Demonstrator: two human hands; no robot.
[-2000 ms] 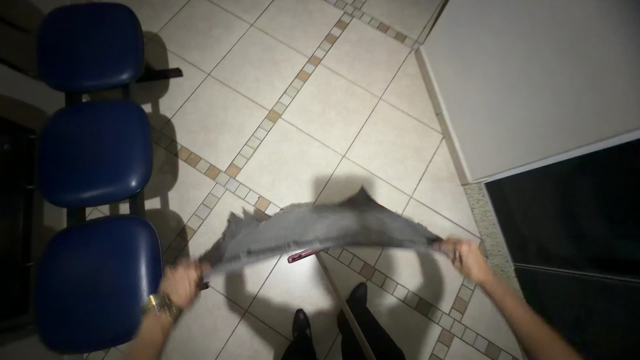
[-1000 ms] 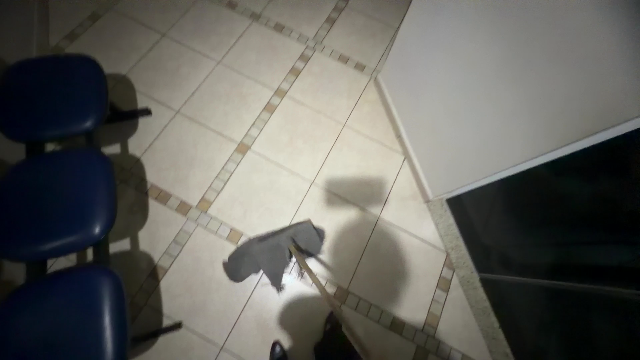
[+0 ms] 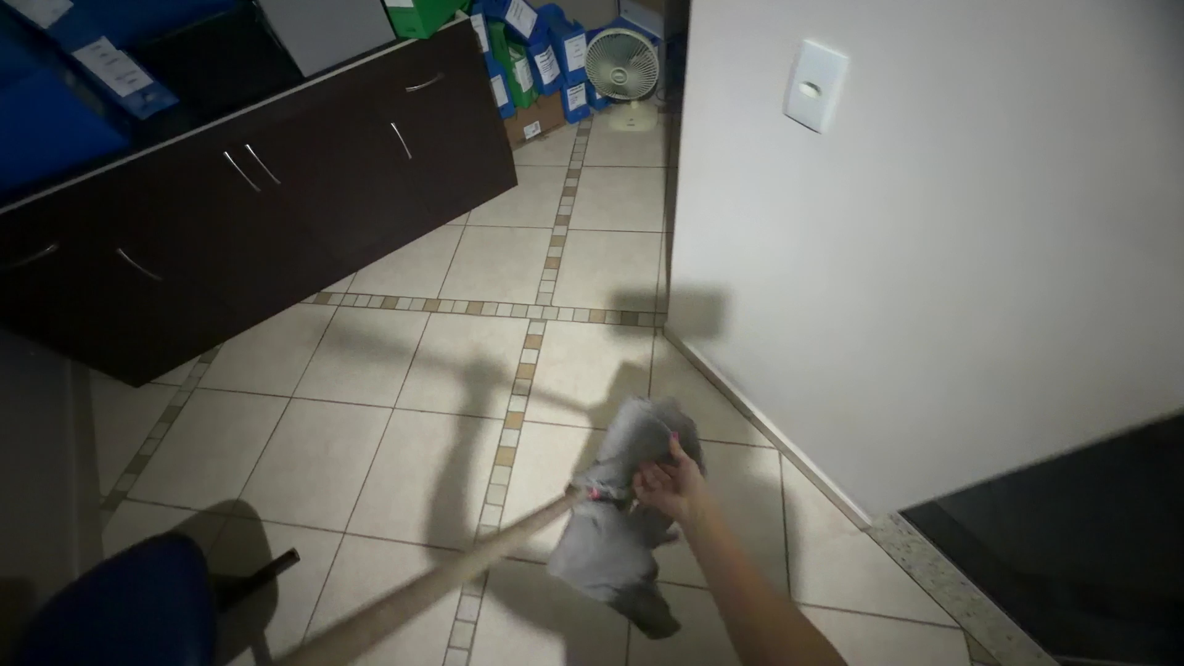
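A grey cloth (image 3: 606,546) is draped over the head of a floor squeegee or mop, whose wooden handle (image 3: 435,583) slants up from the lower left edge of the head view. A small red part shows where the handle meets the head. My right hand (image 3: 671,481) is at the cloth's right side, fingers curled at its edge; whether they grip it is unclear. My left hand is out of view.
A dark cabinet (image 3: 305,185) with binders on top runs along the left. A beige fan (image 3: 622,69) stands by more file boxes (image 3: 546,65) at the back. A white wall (image 3: 925,231) rises on the right, and a blue chair (image 3: 120,610) is at lower left.
The cloth was stretched between both hands, then lay over the tool's head on the floor. Now it is by my right hand. The view has swung to show the cabinet and fan.
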